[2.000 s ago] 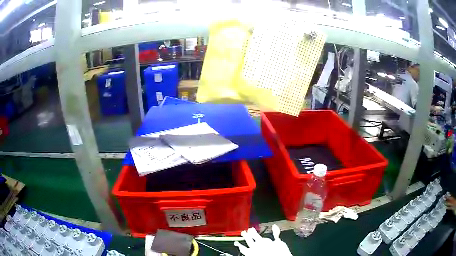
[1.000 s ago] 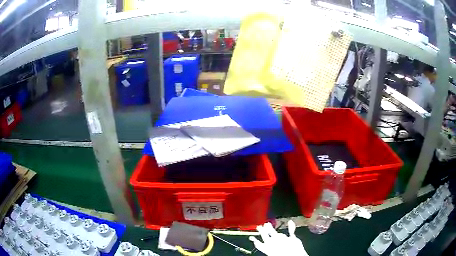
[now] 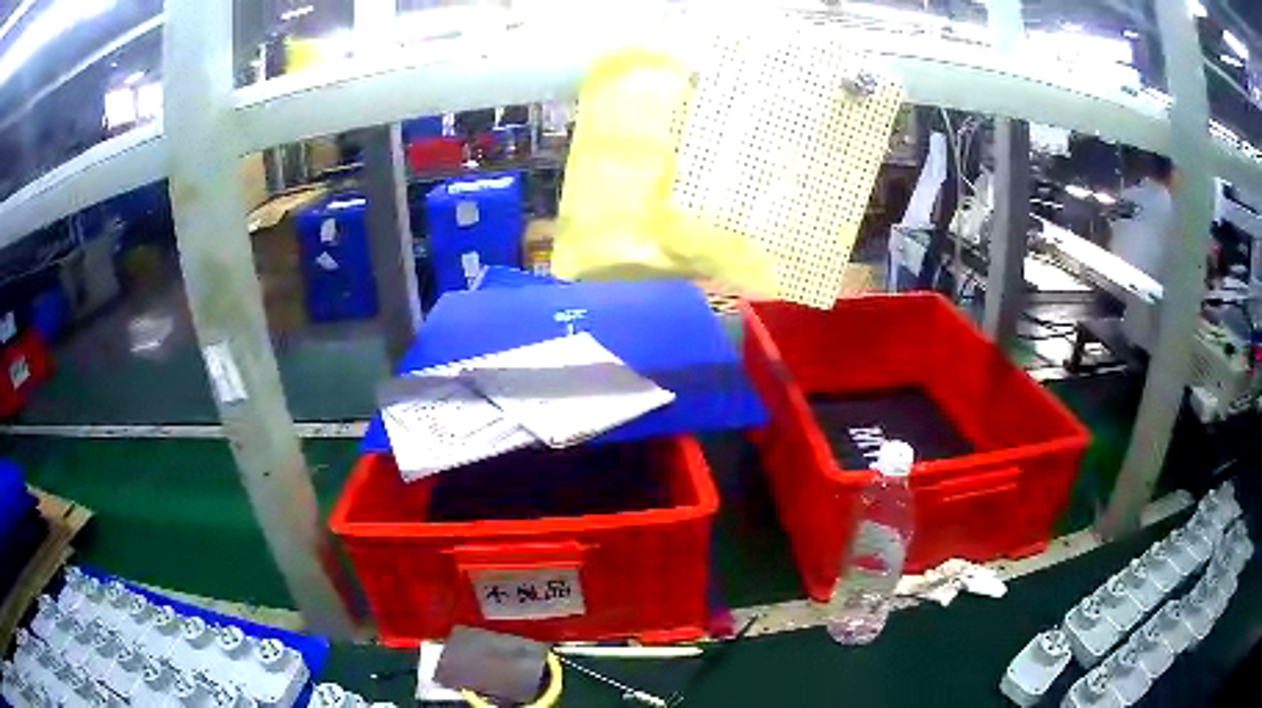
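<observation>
No hand shows in the frame now. White plug-in socket units (image 3: 155, 650) stand in dense rows on a blue tray (image 3: 298, 640) at the lower left. More white units (image 3: 1107, 616) stand in two slanting rows at the lower right, cut off by the frame edge. A grey-brown pad (image 3: 493, 664) lies over a yellow ring (image 3: 554, 683) at the bottom, with a thin stick (image 3: 609, 679) to its right. A clear water bottle (image 3: 872, 553) stands upright to the right of centre.
A red reject bin (image 3: 526, 588) has a blue sheet (image 3: 651, 339) and papers (image 3: 568, 390) on top. A second red crate (image 3: 1024, 484) stands behind the bottle. A crumpled white glove (image 3: 952, 580) lies by it. Metal posts (image 3: 238, 346) frame the bench. A person (image 3: 1143, 235) is at far right.
The gloved hand at the bottom centre has left the picture. The view has shifted about, and the bins and bottle look unmoved on the bench.
</observation>
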